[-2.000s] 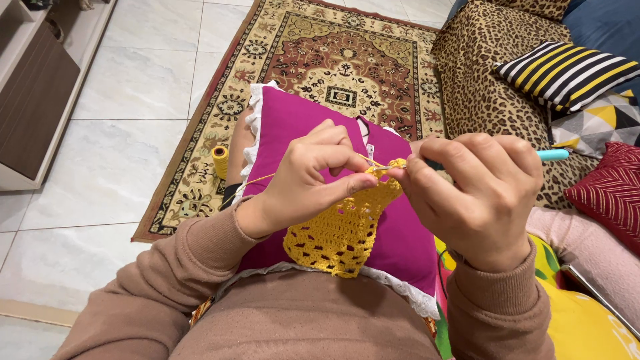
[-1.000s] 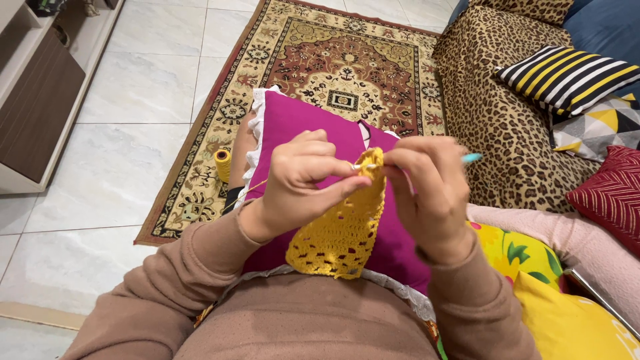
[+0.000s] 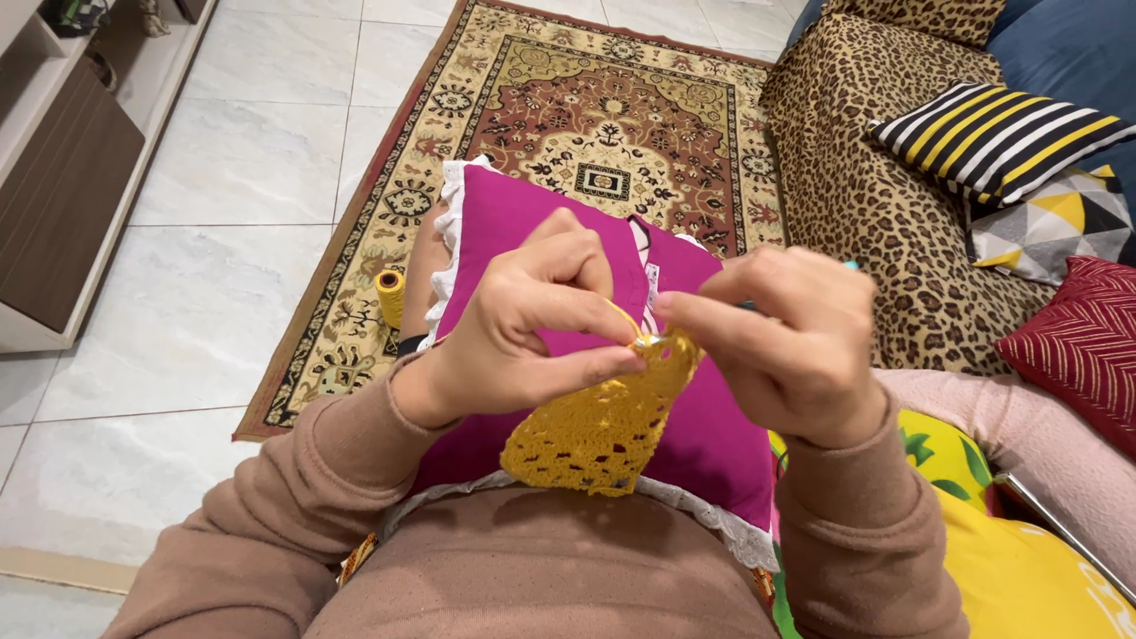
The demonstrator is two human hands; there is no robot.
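Observation:
A piece of yellow crochet work (image 3: 595, 435) with openwork holes hangs between my hands above a magenta cushion (image 3: 524, 200) with white ruffled trim on my lap. My left hand (image 3: 555, 319) pinches its top edge and the yellow yarn between thumb and forefinger. My right hand (image 3: 785, 333) holds a crochet hook, mostly hidden by the fingers; its metal tip (image 3: 650, 340) shows at the work's top edge, and a bit of its turquoise handle (image 3: 852, 265) shows past the knuckles. A yellow yarn spool (image 3: 390, 297) stands left of the cushion.
A patterned rug (image 3: 532, 98) lies on the tiled floor ahead. On the right are a leopard-print sofa cover (image 3: 852, 151), a striped cushion (image 3: 1003, 142), a dark red cushion (image 3: 1078, 346) and a yellow cushion (image 3: 1021, 568). A shelf cabinet (image 3: 67, 186) stands at the left.
The crochet work has been turned and tilted between the hands. The turquoise hook handle, plainly sticking out past my right hand two seconds ago, is now mostly hidden.

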